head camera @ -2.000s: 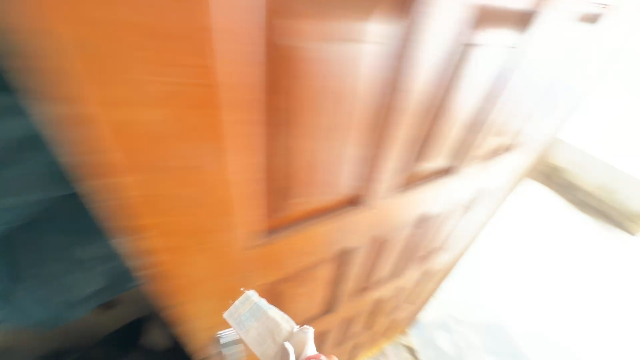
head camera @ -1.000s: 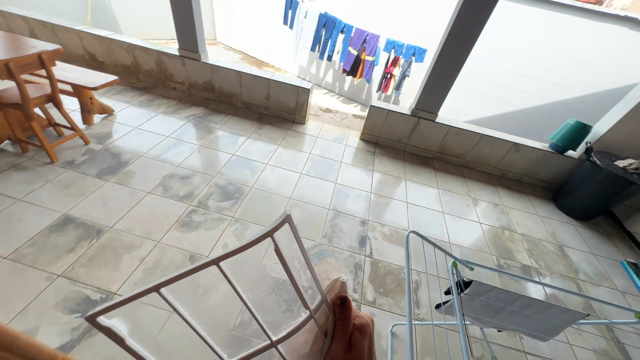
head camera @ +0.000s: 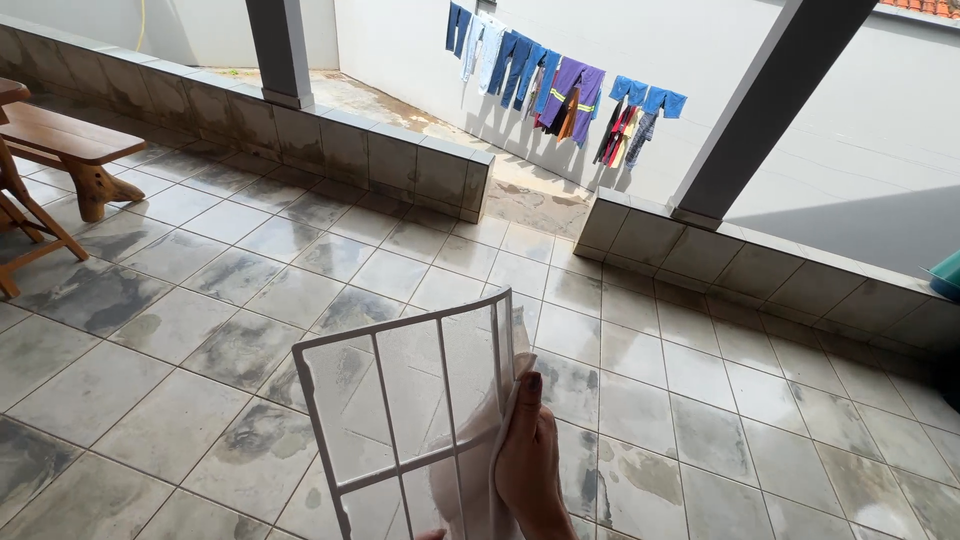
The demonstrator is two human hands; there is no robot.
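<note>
My right hand (head camera: 531, 450) grips the right edge of a white plastic frame with fine mesh (head camera: 412, 390), which looks like an air conditioner filter. Its thumb lies on a pale cloth (head camera: 524, 363) folded against that edge, and the other fingers are mostly hidden behind. The frame is tilted, its lower part cut off by the bottom of the view. Only a fingertip of what seems to be my left hand (head camera: 431, 535) shows there, by the frame's lower bars; its grip is hidden. A pale shape shows through the mesh near my right hand.
Stained floor tiles (head camera: 225, 277) surround a wooden bench (head camera: 75, 135) and part of a chair (head camera: 37, 247) at left. Low tiled walls (head camera: 390, 165) with dark posts (head camera: 277, 52) cross ahead, a gap between them. Clothes (head camera: 574, 90) hang beyond; a green container (head camera: 946, 274) stands at right.
The mesh frame now stands steeper, my right hand still at its right edge. The drying rack seen at the right one second ago has left the view. The wooden door seen two seconds ago is gone from view.
</note>
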